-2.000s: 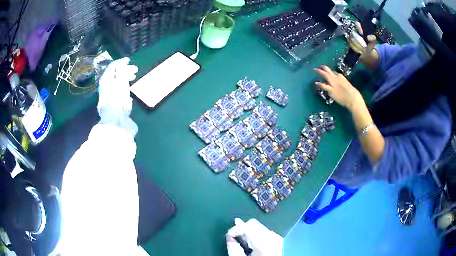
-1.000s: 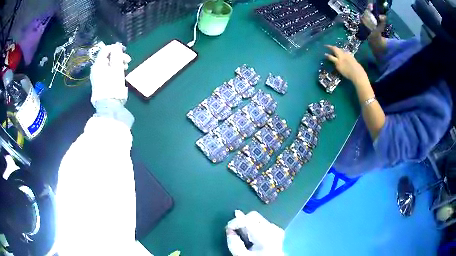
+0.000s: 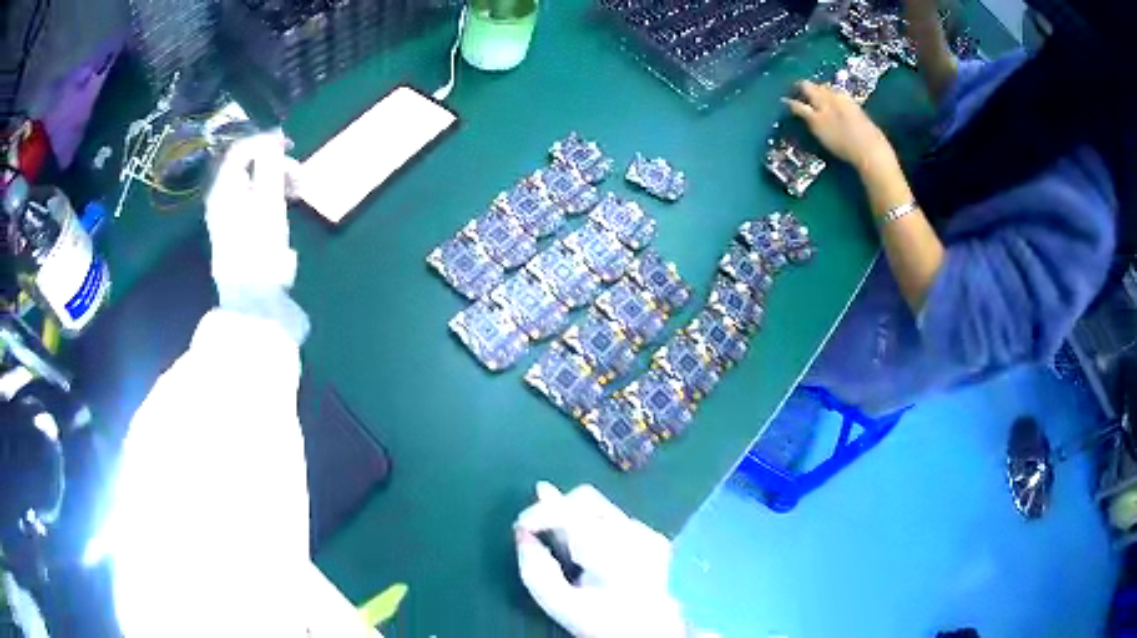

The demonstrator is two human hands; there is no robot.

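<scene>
My left hand (image 3: 253,206), in a white glove, is at the upper left beside the left end of a phone (image 3: 378,152) with a white lit screen. Its fingers are curled; glare hides whether they hold anything. My right hand (image 3: 599,563), also gloved in white, is at the bottom centre, closed around a small dark thing (image 3: 561,553) mostly hidden in the glove. Several circuit boards (image 3: 567,268) lie in slanted, overlapping rows on the green mat (image 3: 412,324) between my hands. One board (image 3: 655,176) lies apart from the rows.
A person's hand (image 3: 838,125) is near another board (image 3: 794,166) at upper right. A dark component tray (image 3: 717,44) and light green cup (image 3: 499,34) are at the back. A bottle (image 3: 72,268) and looped wires (image 3: 181,156) are left. The microscope base (image 3: 343,467) lies beside my left sleeve.
The view has shifted, so the boards and phone appear farther up and left. My right hand keeps its grip. The other person's far hand has moved up, and its black object is out of view.
</scene>
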